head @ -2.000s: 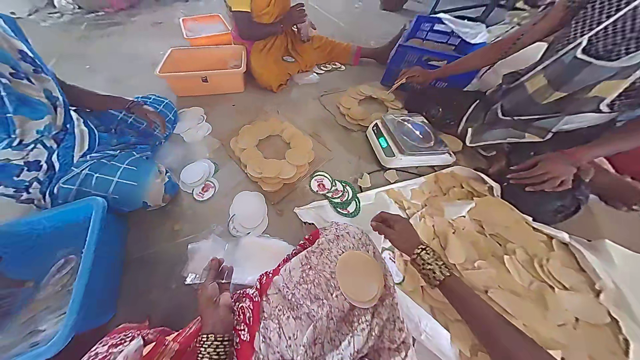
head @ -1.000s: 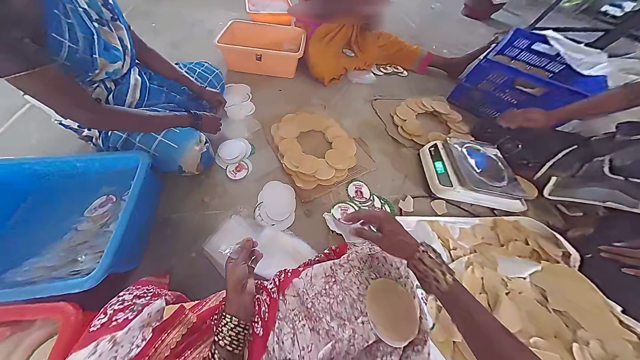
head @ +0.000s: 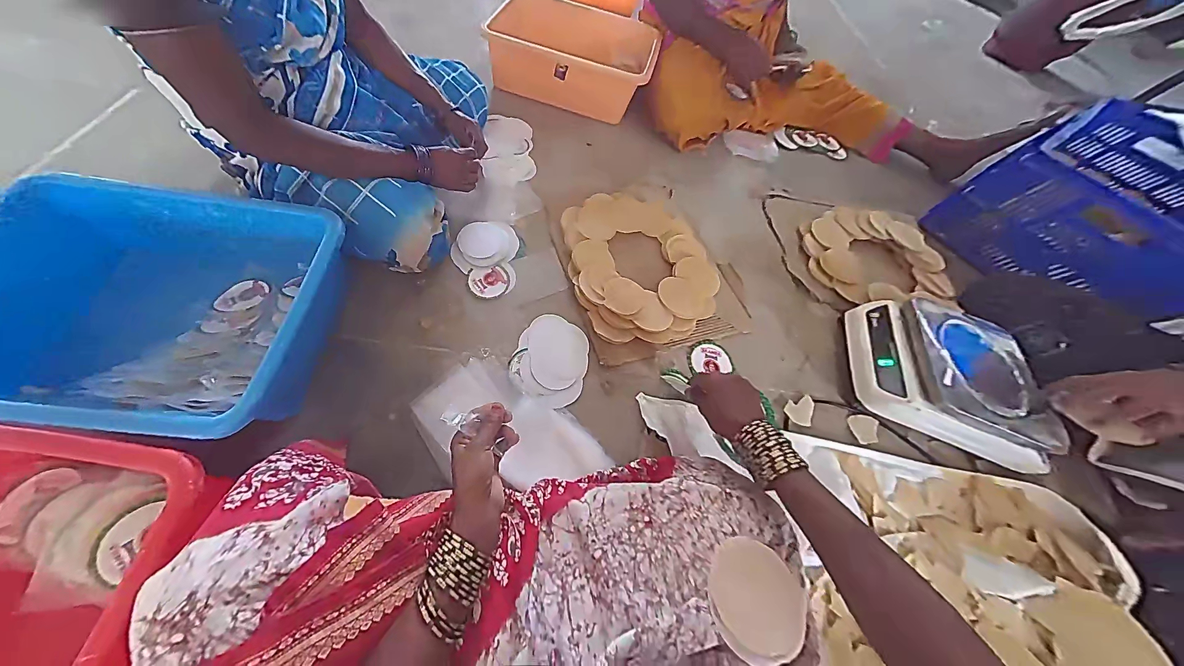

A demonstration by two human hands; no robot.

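Observation:
My left hand [head: 481, 453] holds the edge of a clear plastic bag [head: 460, 419] between thumb and fingertips, above a stack of clear bags [head: 555, 451]. Round white discs [head: 555, 356] lie just behind that stack. My right hand [head: 728, 404] reaches to a pile of round printed labels with green rims [head: 710, 359], its fingers on the front label; whether they grip it is hidden. A few thin tan discs [head: 758, 601] rest together on my lap. Tan discs in a ring [head: 680, 294] lie on cardboard beyond my hands.
A blue tub [head: 287, 388] and a red tub [head: 180, 462] stand at left. A digital scale [head: 888, 379], a tray of tan discs [head: 1101, 546] and a blue crate [head: 1064, 203] are at right. Two co-workers sit opposite, near an orange bin [head: 564, 69]; another person's hand [head: 1124, 407] is at right.
My right hand has moved onto the green-rimmed label pile from nearer my lap. The co-worker in blue has brought both hands together over the white discs. The view has turned left.

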